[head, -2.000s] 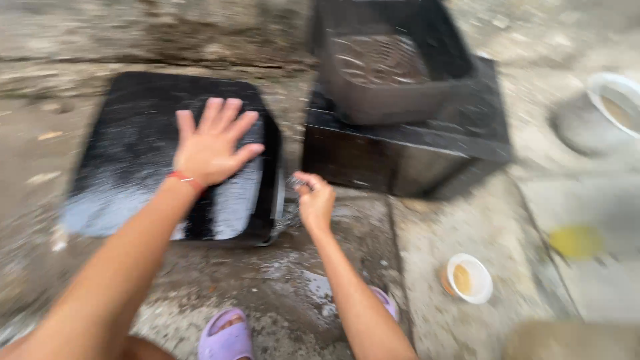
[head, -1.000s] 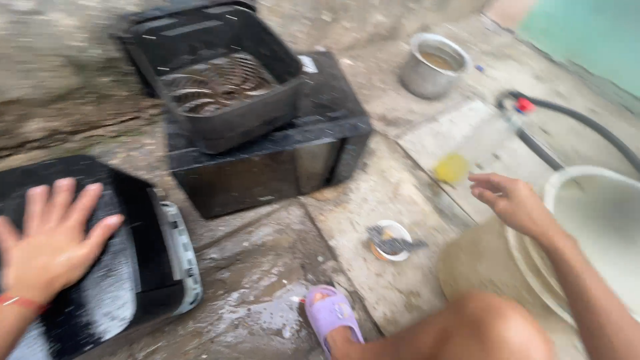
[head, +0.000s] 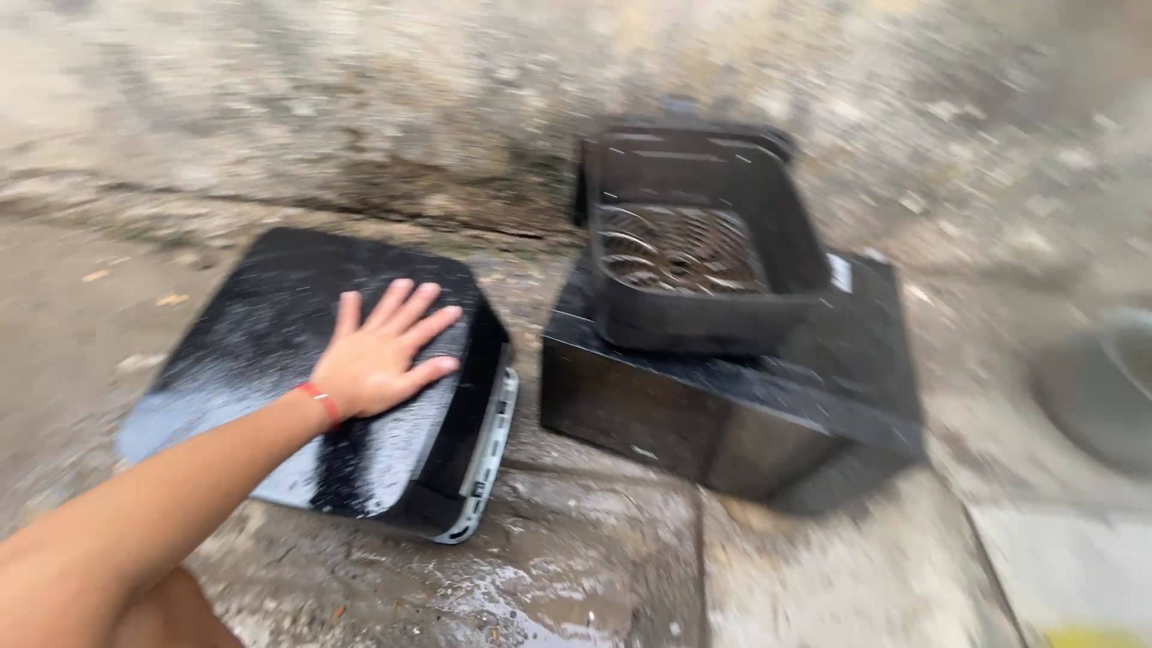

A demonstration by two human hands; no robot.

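My left hand (head: 382,355), with a red band at the wrist, lies flat with fingers spread on the wet top of a glossy black appliance housing (head: 270,297). A pale slotted rim (head: 490,459) runs along the housing's right side. To the right, a black air-fryer-type basket (head: 711,324) with a perforated, ridged bottom rests on a dark box-shaped body (head: 639,405). My right hand is out of view.
A weathered wall (head: 450,90) rises behind these things. The wet concrete floor (head: 576,576) has seams between its slabs. A blurred metal pot (head: 1098,387) stands at the right edge, with something yellow (head: 1089,637) at the bottom right corner.
The view has swung left and up since one second ago. My right hand, near the housing at first and then by the large bucket, has left the view. My left hand remains on the housing.
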